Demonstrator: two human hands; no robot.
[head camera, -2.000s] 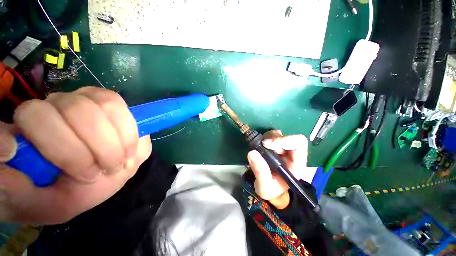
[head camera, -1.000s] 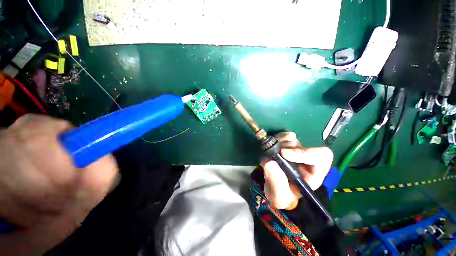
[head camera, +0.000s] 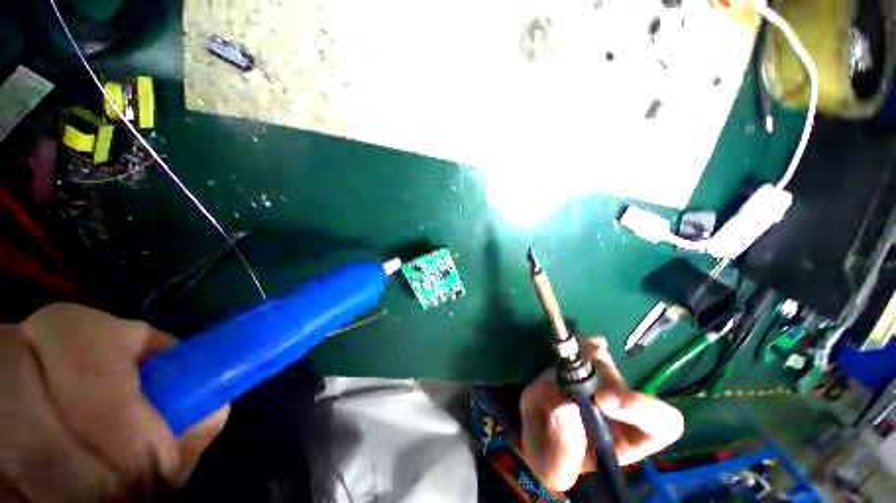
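Note:
A small green circuit board (head camera: 433, 278) lies on the green mat in front of me. My left hand (head camera: 84, 403) is closed around a thick blue desoldering pump (head camera: 270, 339); its white nozzle is at the board's upper left corner, and I cannot tell if they touch. My right hand (head camera: 601, 418) holds a soldering iron (head camera: 555, 316) by its black handle like a pen. The iron's tip points up and away, to the right of the board and apart from it. My left hand is blurred and cut off by the left edge.
Solder wire (head camera: 172, 175) runs down from the upper left. Yellow-wrapped transformers (head camera: 88, 135) lie at left. A pale speckled board (head camera: 393, 79) is at the back. At right are a white cable module (head camera: 752, 221), green-handled cutters (head camera: 678, 363) and a yellowish pot (head camera: 830, 59).
The iron's tip has moved off the board to the right. The pump's nozzle has drawn back to the board's corner, uncovering the board. The whole view has shifted and tilted.

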